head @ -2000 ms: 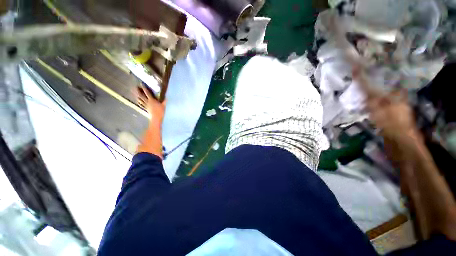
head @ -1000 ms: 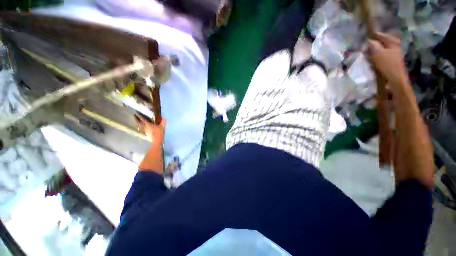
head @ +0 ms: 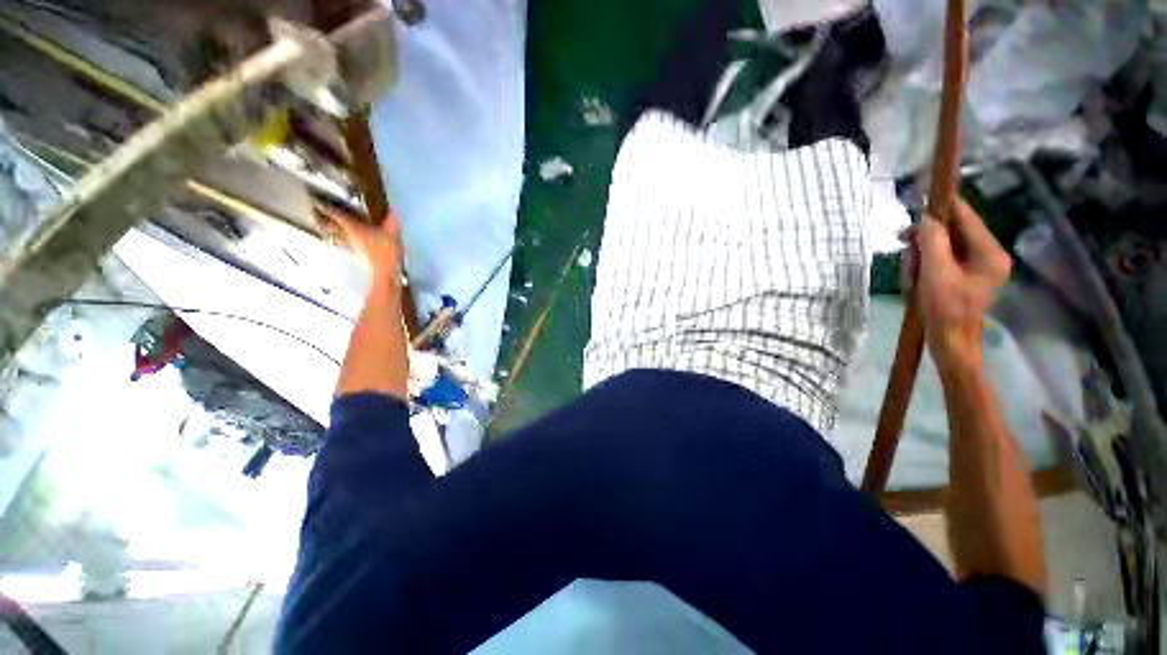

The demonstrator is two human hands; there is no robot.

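My right hand point(head: 957, 271) is closed around a reddish-brown broom stick point(head: 904, 371) at the right. The stick runs from the top edge down past my hip; its head is not in view. My left hand point(head: 371, 243) rests on the brown wooden rim point(head: 366, 164) of the cutting table at the left, its fingers over the table top. White and grey fabric offcuts point(head: 1017, 96) lie heaped at the upper right, beyond the stick.
A worn pale wooden bar point(head: 141, 154) crosses the table end. A pale blue skirt cloth point(head: 454, 128) hangs below the rim. Blue and metal fittings point(head: 444, 384) are near my left forearm. The green floor point(head: 561, 102) has small scraps and a thin orange-brown strip.
My right hand has moved down and slightly left, and the stick now shows sharply and leans more. My left hand stays on the rim. The view has shifted, and dark cloth shows beyond my knees.
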